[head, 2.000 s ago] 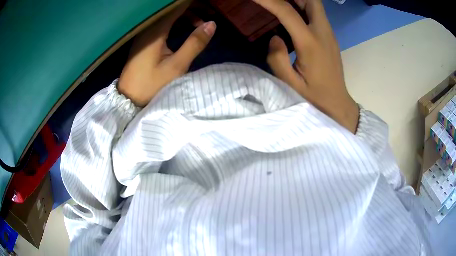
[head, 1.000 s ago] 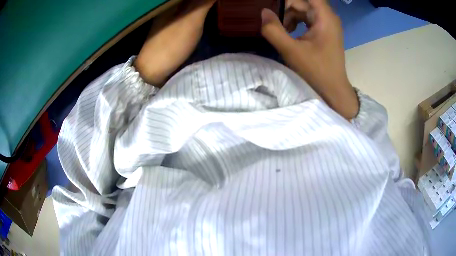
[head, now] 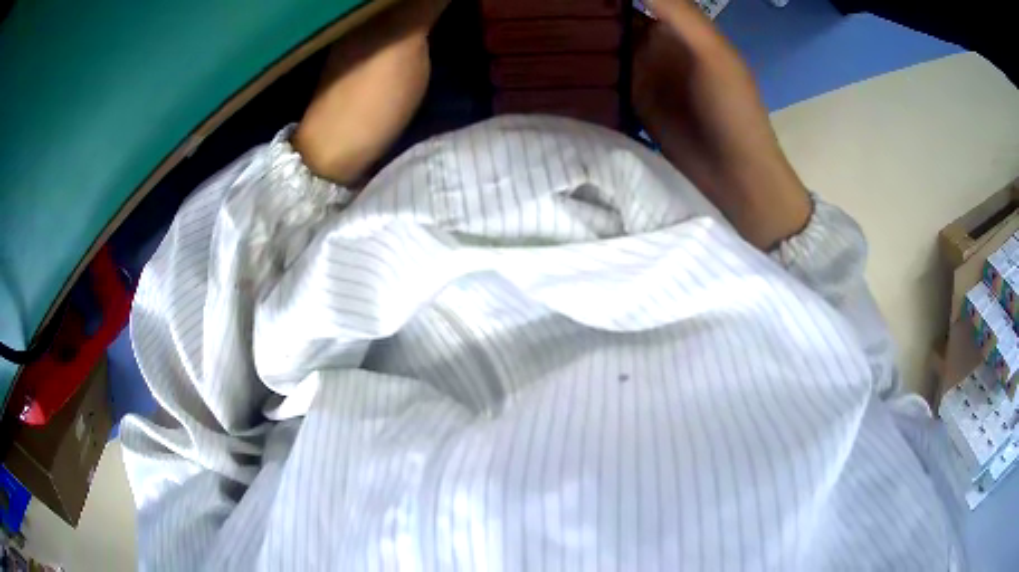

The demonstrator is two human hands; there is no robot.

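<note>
Dark red-brown pieces [head: 555,72] lie in a stacked row at the top middle, just beyond the front of the striped smock, with a black strip along their right side. My left hand [head: 374,95] reaches up at their left; only the wrist and lower hand show, and the fingers are cut off by the top edge. My right hand [head: 698,101] is at their right, dark and blurred, its upper part at the top edge. Its fingers are hidden or out of the picture, so I cannot tell what either hand holds.
The green-topped bench [head: 134,101] curves across the upper left. A red object [head: 73,358] and a brown carton [head: 67,447] are below it at the left. At the right edge, a carton [head: 967,246] stands near stacked small white boxes [head: 983,413] with coloured sides.
Both hands have moved up towards the top edge, and their fingers have left view. More of the red-brown pieces shows now, as a straight row of several.
</note>
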